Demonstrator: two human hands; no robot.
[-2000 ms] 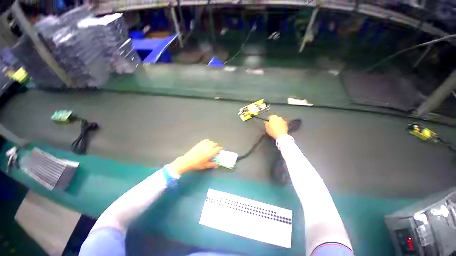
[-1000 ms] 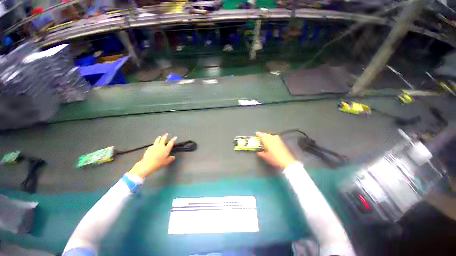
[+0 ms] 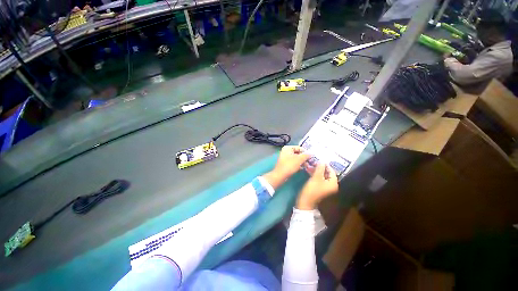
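Note:
The grey-white tape dispenser (image 3: 355,125) stands at the near right end of the ledge. My left hand (image 3: 288,162), with a light blue wrist band, is at its near edge with fingertips together. My right hand (image 3: 319,186) is just right of it, thumb and fingers close together. Whether a tape piece is between the fingertips is too small to tell. A power supply board (image 3: 197,155), yellow component side up, lies on the belt left of my hands, its black cord (image 3: 267,137) coiled beside it. The white pad sheet (image 3: 156,243) lies on the green ledge, partly hidden by my left sleeve.
A green board (image 3: 20,238) with a coiled cord lies at lower left on the belt (image 3: 142,139). Two more yellow boards lie farther up. Large open cartons (image 3: 437,136), one beside a heap of black cords (image 3: 419,86), stand at right, near another person.
The view has turned right. Both hands have left the boards and cord and come together at the dispenser. The yellow board lies released on the belt.

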